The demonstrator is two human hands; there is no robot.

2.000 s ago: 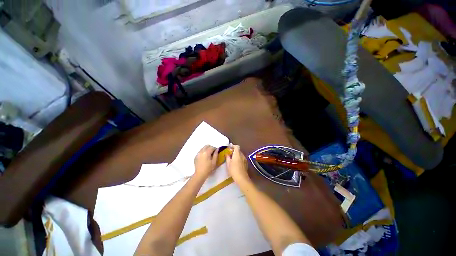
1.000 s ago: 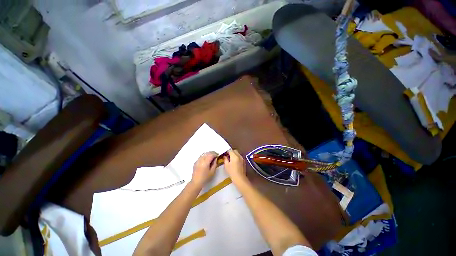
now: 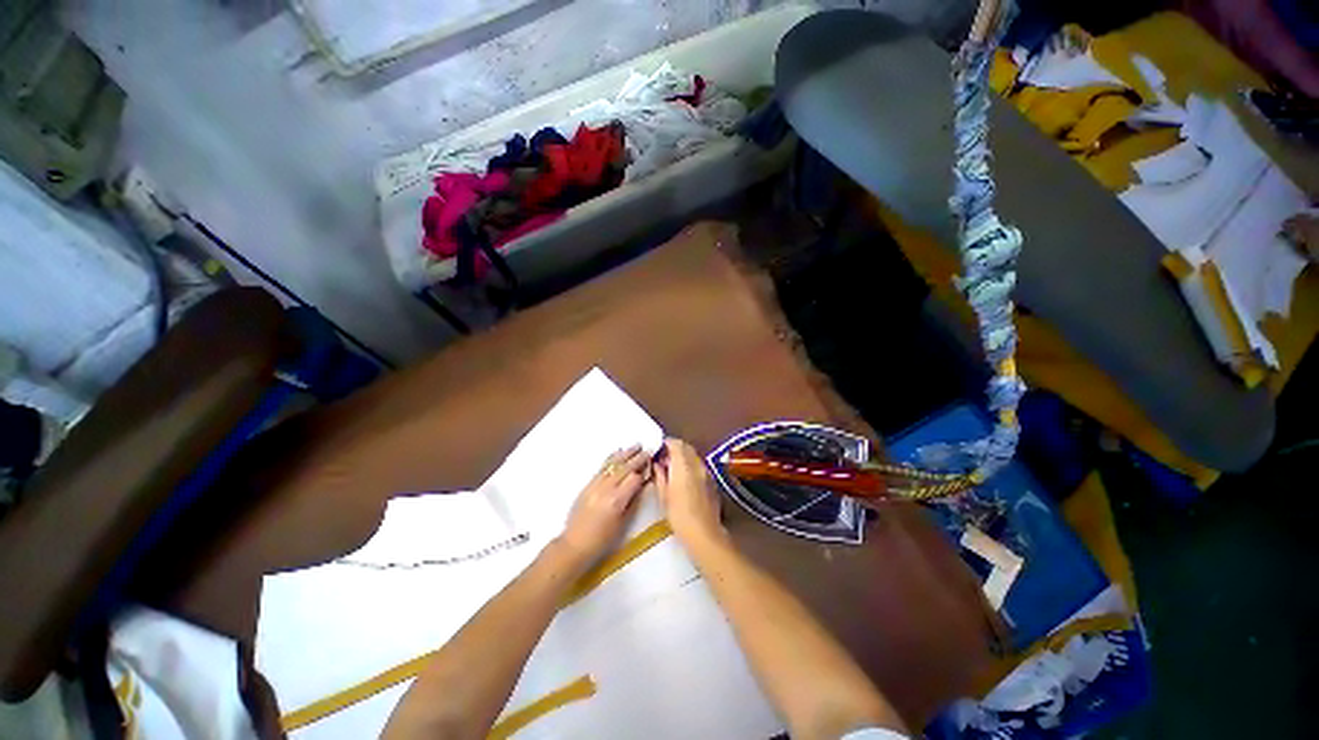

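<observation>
A white garment panel (image 3: 434, 593) with mustard strips lies on the brown cloth of the table. My left hand (image 3: 615, 499) rests on the panel near its right edge, fingers bent and pointing to the edge. My right hand (image 3: 683, 484) is beside it with its fingertips at the panel's edge. The fingertips nearly meet; a small dark spot shows between them. Whether they pinch the cloth is hard to tell. The steam iron (image 3: 796, 480) stands on the brown cloth just right of my right hand, untouched, its pointed end towards that hand.
A wrapped cord (image 3: 989, 275) hangs down to the iron. A grey padded board (image 3: 1013, 217) is at the right, a brown one (image 3: 130, 463) at the left. A trough (image 3: 579, 203) of scraps is by the wall. A blue crate (image 3: 1056, 535) is at the lower right.
The mustard piece seen between my fingers earlier no longer shows. My left hand has flattened onto the panel. The view has shifted slightly; the iron has stayed in place.
</observation>
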